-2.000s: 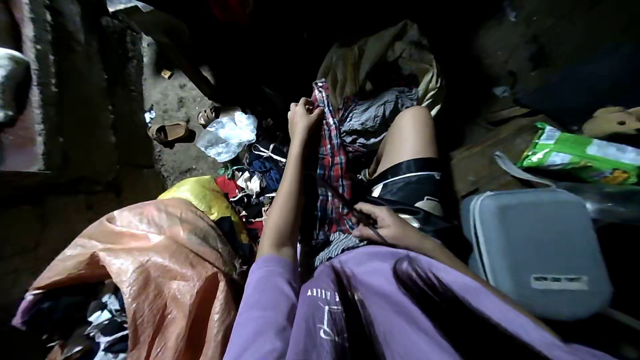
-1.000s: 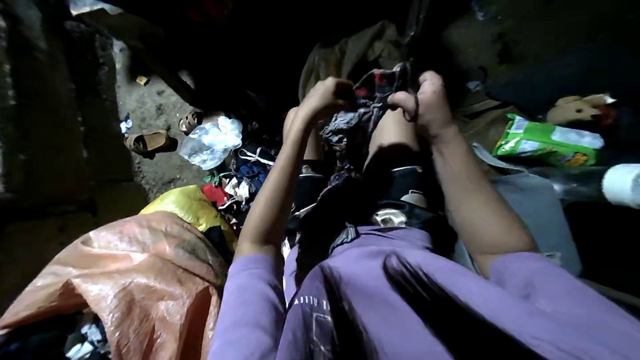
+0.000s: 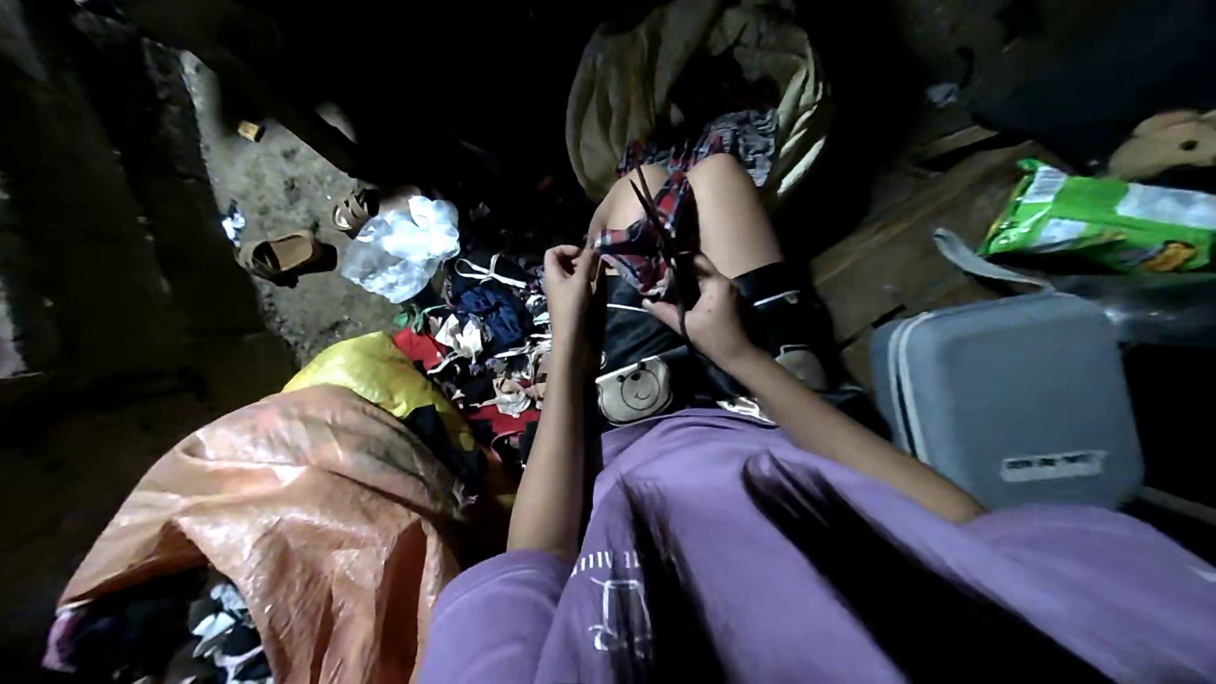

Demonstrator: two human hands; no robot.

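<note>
My left hand (image 3: pixel 570 275) pinches the left edge of a red plaid cloth (image 3: pixel 635 249) above my lap. In my right hand (image 3: pixel 711 309) is a dark pair of scissors (image 3: pixel 655 211), its blades spread and pointing away from me over the cloth. The plaid cloth runs between my knees toward a large pale sack (image 3: pixel 608 104), where more plaid fabric lies at its mouth. Whether the blades touch the cloth is hard to tell in the dim light.
Fabric scraps (image 3: pixel 494 313) lie left of my legs, beside a clear plastic bag (image 3: pixel 404 247) and sandals (image 3: pixel 285 255). An orange sack (image 3: pixel 285 475) and a yellow sack (image 3: pixel 356 370) stand near left. Right are a grey case (image 3: pixel 1012 394) and a green packet (image 3: pixel 1102 218).
Both hands have come back nearer my lap from the far end of my knees, where they held the plaid cloth one second ago. The scissors now show plainly in my right hand.
</note>
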